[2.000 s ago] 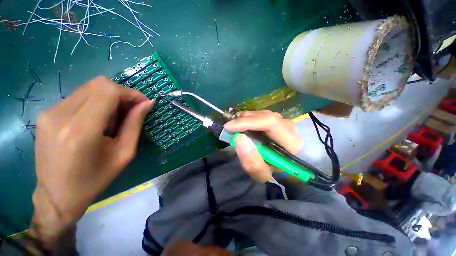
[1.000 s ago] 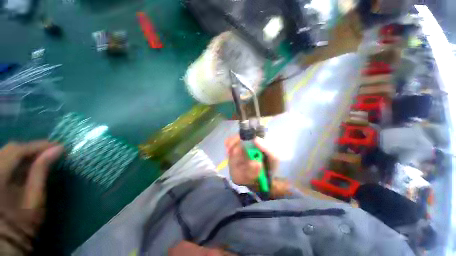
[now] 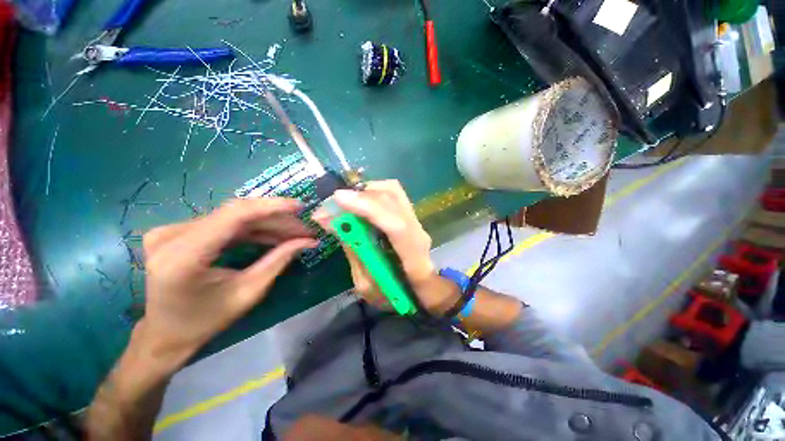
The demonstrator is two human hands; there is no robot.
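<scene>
My right hand (image 3: 392, 237) is shut on the soldering iron (image 3: 372, 263), round its green handle. The metal tip and curved silver guide tube point up and away, above the far side of the board panel. The green PCB panel (image 3: 277, 177) lies on the mat, largely hidden by both hands. My left hand (image 3: 228, 263) is at the panel's left side, thumb and fingers bent towards each other near the iron's collar; whether they pinch anything cannot be seen. A pile of white wires (image 3: 211, 96) lies beyond the panel. Short black wires (image 3: 133, 211) lie to the left.
A cream cardboard tube (image 3: 508, 155) stands out at right, with a black box (image 3: 633, 52) behind it. Blue-handled cutters (image 3: 163, 57), a dark banded spool (image 3: 381, 64) and a red-handled tool (image 3: 432, 56) lie at the back. Red bubble wrap (image 3: 15, 198) is at far left.
The view has swung back over the bench. The iron has moved from the cardboard tube to above the panel. My left hand is again fully in view beside the panel.
</scene>
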